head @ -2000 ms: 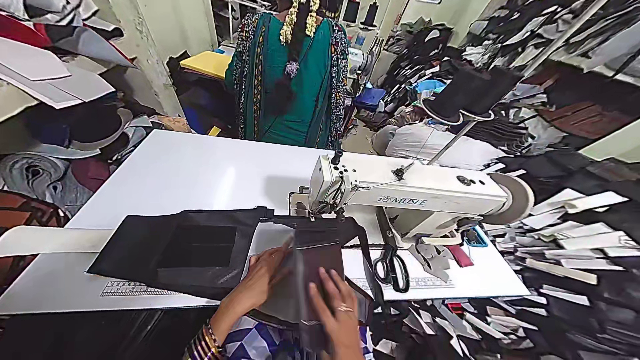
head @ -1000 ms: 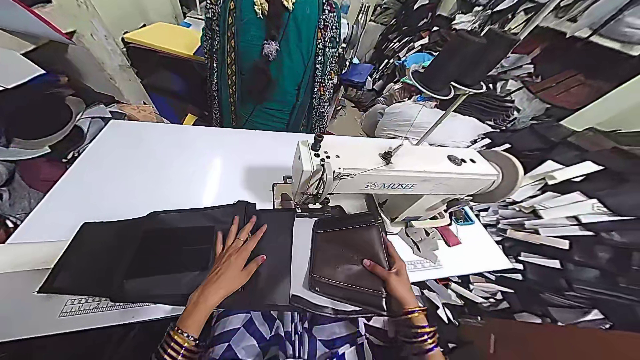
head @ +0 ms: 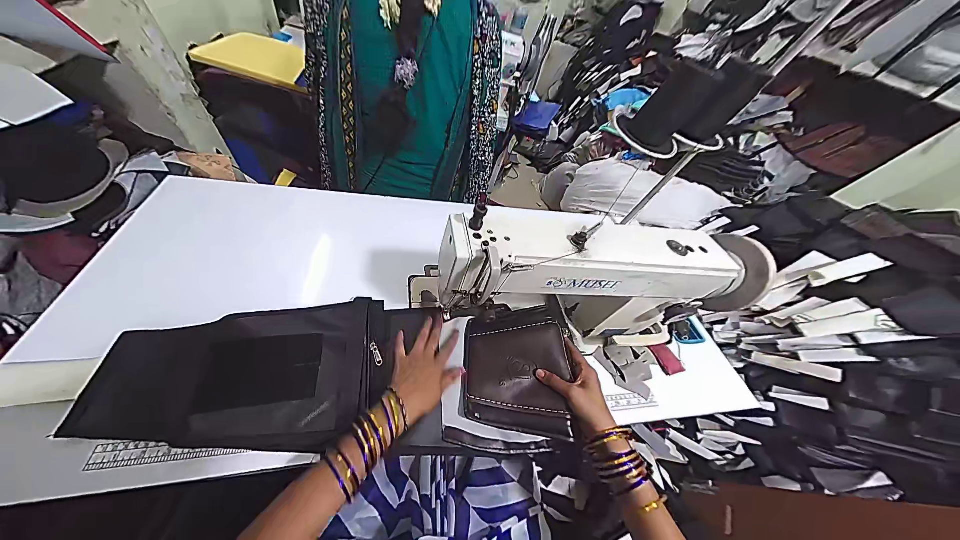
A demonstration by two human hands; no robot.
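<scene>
A dark brown leather-like panel (head: 517,367) with white stitching lies folded on the table, just in front of the needle area of a white sewing machine (head: 592,262). My right hand (head: 574,382) grips its right edge, thumb on top and fingers beneath or behind. My left hand (head: 424,367) rests flat with fingers spread on the black fabric and pale lining beside the panel. Left of it spreads a black bag piece (head: 255,375) with a zipper pull (head: 376,353). The needle tip and presser foot are partly hidden.
Grey scraps (head: 628,367) and a red scrap (head: 666,358) lie on the white table (head: 247,247), right of the machine's base. Ruler markings (head: 165,454) show under the black piece. A person in green (head: 412,112) is beyond the table. Black thread cones (head: 667,105) stand behind the machine.
My left hand has moved from the brown panel to the fabric left of it, then farther right toward the panel. My right hand has gone from the panel's top to its right edge.
</scene>
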